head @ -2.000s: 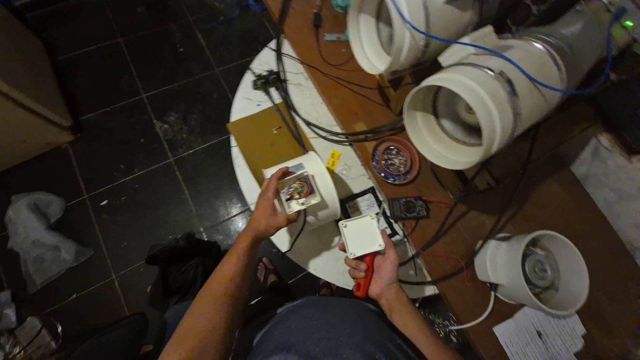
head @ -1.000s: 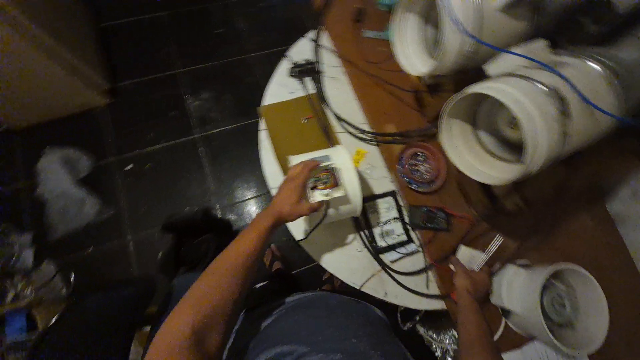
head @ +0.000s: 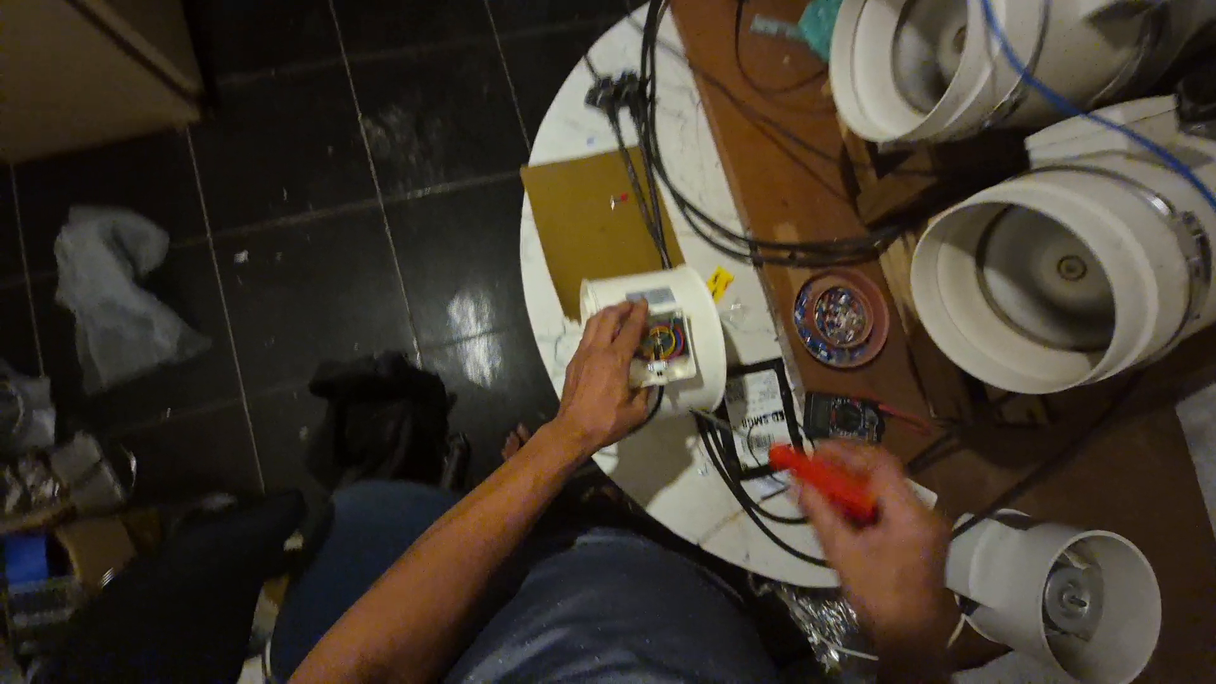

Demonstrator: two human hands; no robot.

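My left hand (head: 603,380) rests on a white cylindrical duct fan housing (head: 703,332), its fingers at the edge of the open wiring box (head: 665,342), where coloured wires show. The housing lies on its side on a round marble-patterned table (head: 655,475). My right hand (head: 879,532), blurred, grips a red-handled screwdriver (head: 826,483) over the table's right edge; its thin shaft points toward the housing. The white box cover is not seen in my right hand.
A multimeter (head: 844,418), a dish of small parts (head: 879,323) and larger duct fans (head: 1064,275) stand on the brown table at right. A smaller fan (head: 1102,598) is at lower right. Black cables (head: 722,242) cross the round table beside a brown board (head: 594,223).
My right hand held a square white cover and the red handle, reached right toward the small fan, and is now back nearer the housing with the red tool. My left hand stays at the wiring box.
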